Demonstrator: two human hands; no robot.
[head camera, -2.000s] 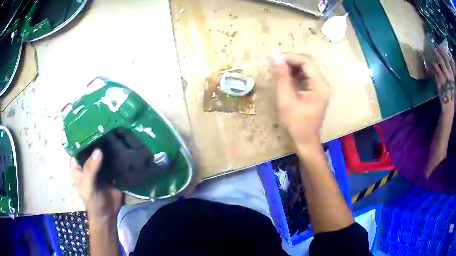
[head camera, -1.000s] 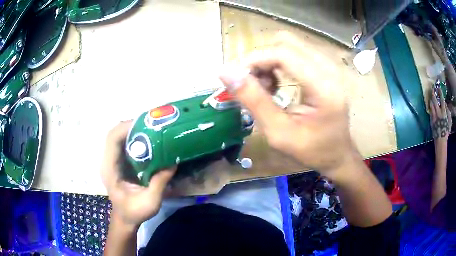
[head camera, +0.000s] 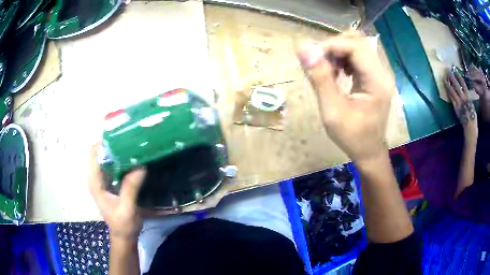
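A glossy green car body shell (head camera: 161, 129) is held in my left hand (head camera: 119, 201), tilted, with its dark hollow toward me and two blurred red lenses along its top edge. My right hand (head camera: 357, 88) is raised to the right of the glue dish, thumb and fingers close together; blur hides whether it pinches anything. The small whitish glue dish (head camera: 267, 99) sits on a brown stained pad (head camera: 260, 118). A thin stick (head camera: 275, 85) appears to lie at the dish.
Overlapping green shells (head camera: 24, 45) are at the left, another shell (head camera: 14, 172) below them. A carton (head camera: 306, 12) is at the far edge. Below are a blue parts tray (head camera: 86, 250) and blue crate (head camera: 328, 215). Another person's hands (head camera: 462, 94) are at right.
Since one second ago, my right hand has moved right, away from the shell, uncovering the dish. My left hand has shifted left and turned the shell so its lens panel faces more upward.
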